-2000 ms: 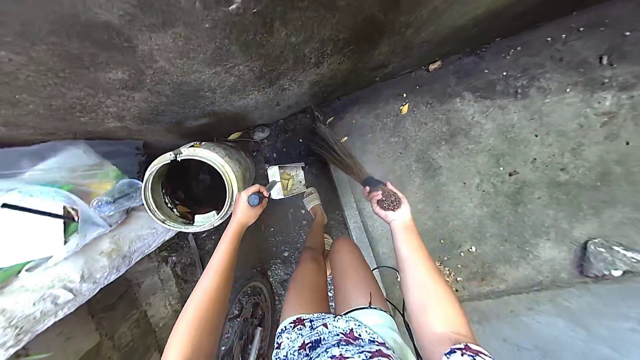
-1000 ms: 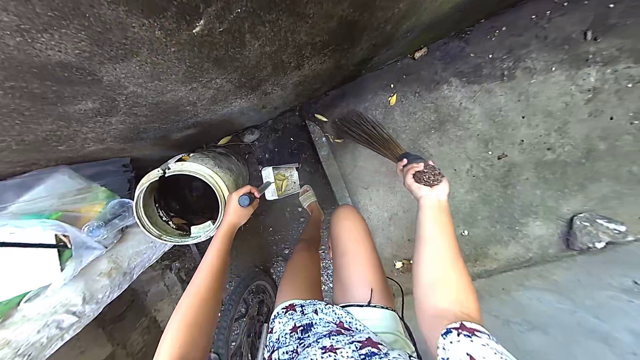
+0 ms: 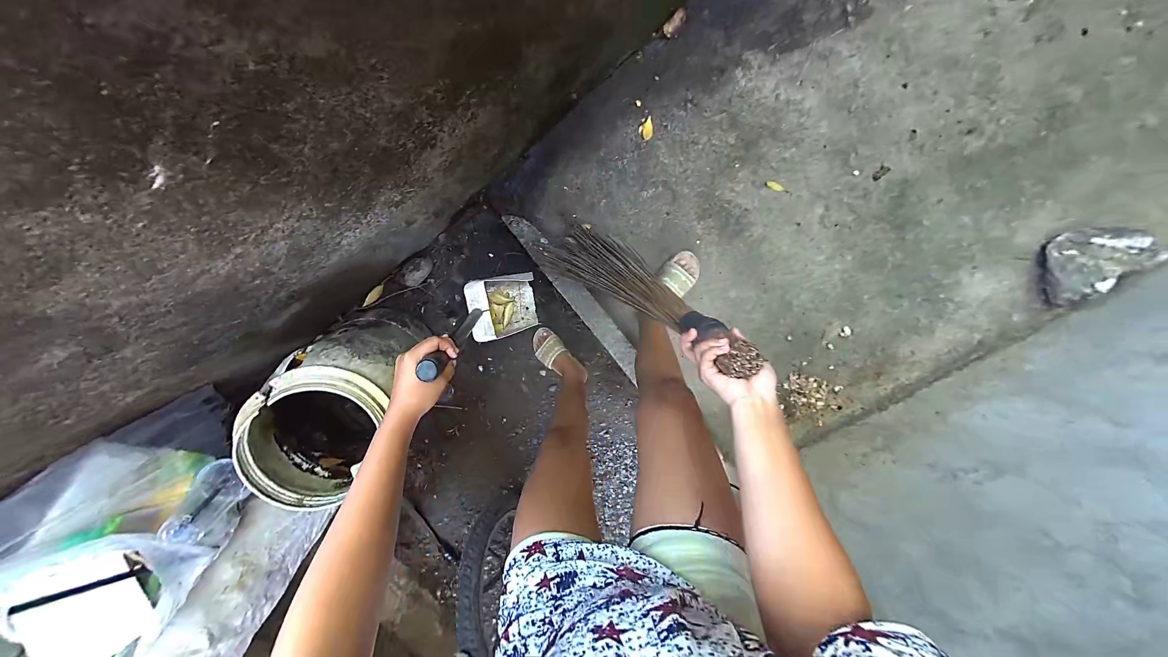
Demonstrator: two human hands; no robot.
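My left hand (image 3: 422, 376) is closed around the dark handle of a dustpan (image 3: 502, 308), whose whitish pan holds yellow leaves and sits low over the dark ground. In my right hand (image 3: 732, 365) is a stick broom (image 3: 630, 278), gripped at its bound end. Its bristles fan out to the upper left, over a raised concrete edge. Beside my left hand lies a tipped, cream-rimmed bucket (image 3: 365, 388) with dark contents.
A dark wall (image 3: 274, 137) rises at upper left. Plastic bags (image 3: 137, 511) lie at lower left, near a wheel (image 3: 473, 584). On the concrete floor (image 3: 912, 228) are a rock (image 3: 1095, 265), yellow leaves (image 3: 646, 128) and a patch of small debris (image 3: 810, 394).
One foot now stands on the raised concrete, right of the other. The broom is still in my right hand and its bristles now lie across the concrete edge. My left hand keeps the dustpan.
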